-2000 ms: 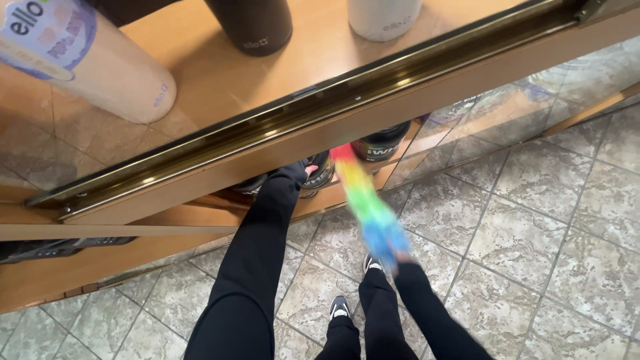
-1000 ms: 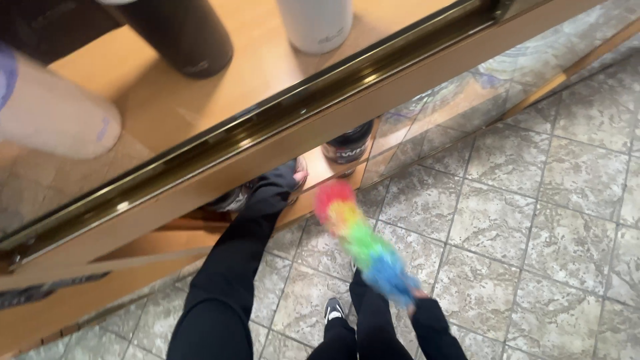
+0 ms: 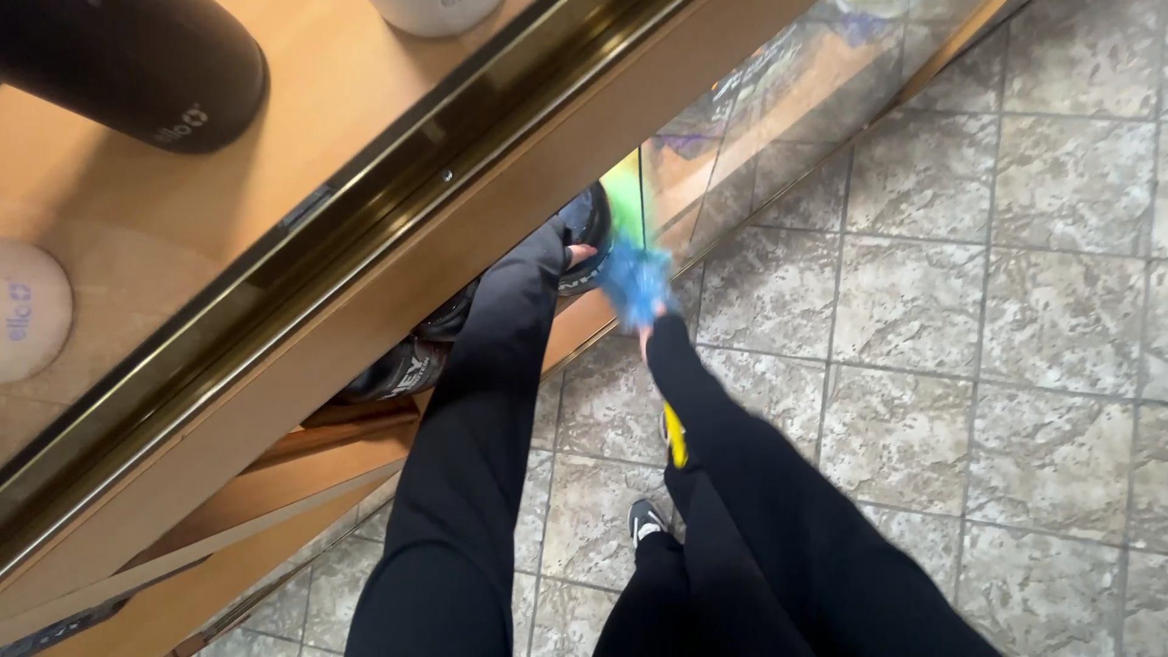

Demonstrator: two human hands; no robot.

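My right hand [image 3: 651, 330] is closed on a rainbow-coloured fluffy duster [image 3: 636, 274], whose yellow handle [image 3: 675, 436] shows below my wrist. The duster's blue part is by my hand; its green and yellow end reaches into the lower shelf of a display case, beside a black tub [image 3: 589, 214]. My left hand [image 3: 580, 254] is at that tub, its fingers mostly hidden by the sleeve and the tub, so its grip is unclear. More black tubs [image 3: 406, 370] stand to the left of my left sleeve, partly under the upper shelf.
A brass-coloured rail [image 3: 365, 224] edges the upper shelf, which holds a black Ello bottle [image 3: 173, 78], a white one [image 3: 436, 11] and a pale one [image 3: 32, 310] behind glass. A glass panel [image 3: 776, 109] stands at the right. Tiled floor [image 3: 912, 301] and my shoe [image 3: 646, 520] are below.
The duster has moved from in front of the lower shelf to reach into it beside the black tub. My left hand is now at that tub. The view has shifted.
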